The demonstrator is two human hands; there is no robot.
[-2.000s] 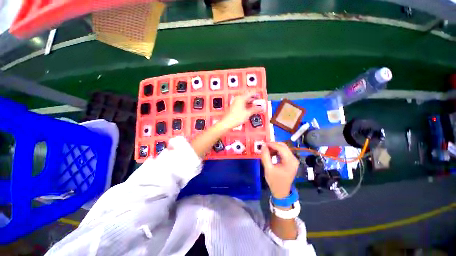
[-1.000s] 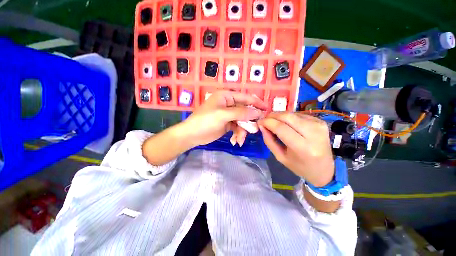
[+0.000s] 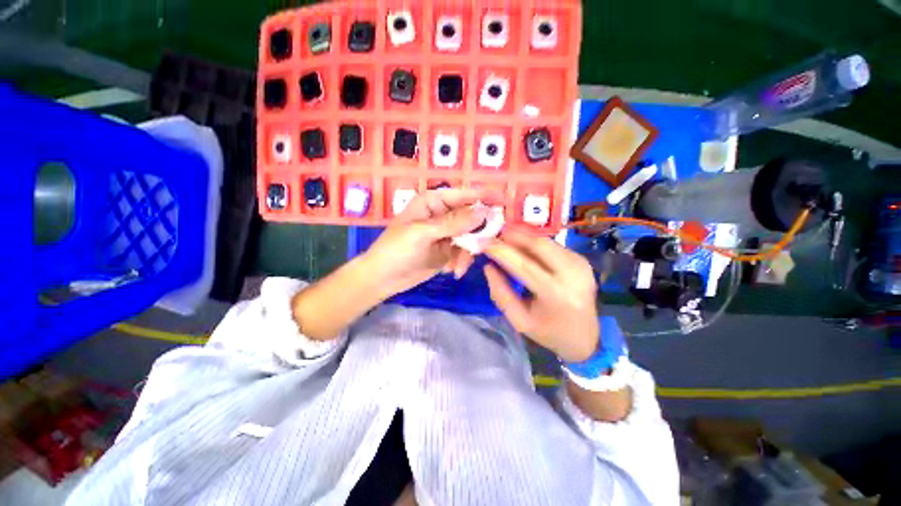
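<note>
A pale watch unit with a dark round centre is held between both hands, just in front of the tray's near edge. My left hand grips it from the left. My right hand touches it with the fingertips from the right. The orange-red compartment tray lies beyond the hands. Its left part holds mostly dark watch heads, its right part mostly pale units. The far-right pocket of the second row holds only a small white bit. My hands cover part of the nearest row.
A blue stool and a black parts tray are at left. A square brown fixture block, a grey cylinder with an orange hose, and a clear bottle are at right. A blue bin is below the hands.
My hands left the tray pockets and came together in front of its near edge with the pale unit. Since a second ago, the unit has turned and its dark centre shows.
</note>
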